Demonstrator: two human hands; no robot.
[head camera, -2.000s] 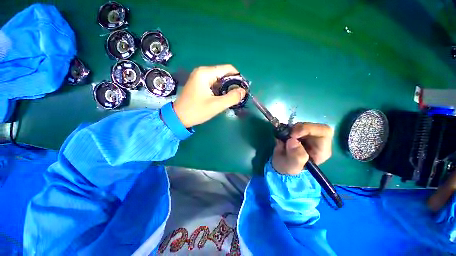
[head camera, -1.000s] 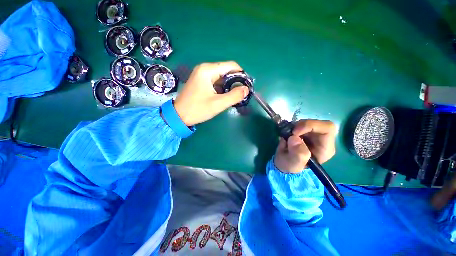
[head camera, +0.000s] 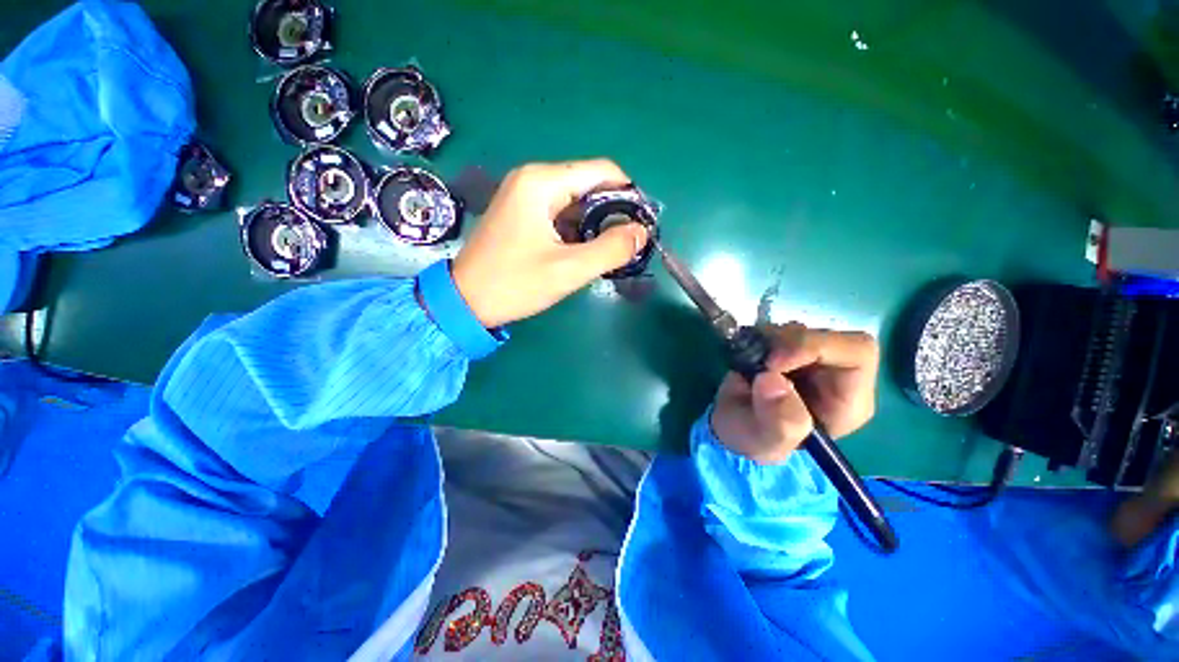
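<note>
My left hand (head camera: 543, 246) grips a round black ear cup or speaker housing (head camera: 618, 217) with a shiny rim, open side up. The thumb lies over its inside and hides part of it. My right hand (head camera: 798, 388) holds a soldering iron (head camera: 847, 489) like a pen, black handle slanting down right. Its metal barrel (head camera: 696, 290) points up left, with the narrow tip at the housing's right rim. Whether the tip touches is too small to tell. Several like housings (head camera: 329, 184) stand open side up on the green mat at left.
The green mat (head camera: 543, 375) spans the bench. At right stand a round silvery tip cleaner (head camera: 966, 347), a black iron stand (head camera: 1054, 375) and a white and red box (head camera: 1144, 251). A crumpled light-blue cloth (head camera: 97, 129) lies at far left beside one housing. Another person's blurred hand (head camera: 1144, 515) shows at lower right.
My right hand and the soldering iron have shifted slightly right and down over the last second. My left hand and the housing have barely moved.
</note>
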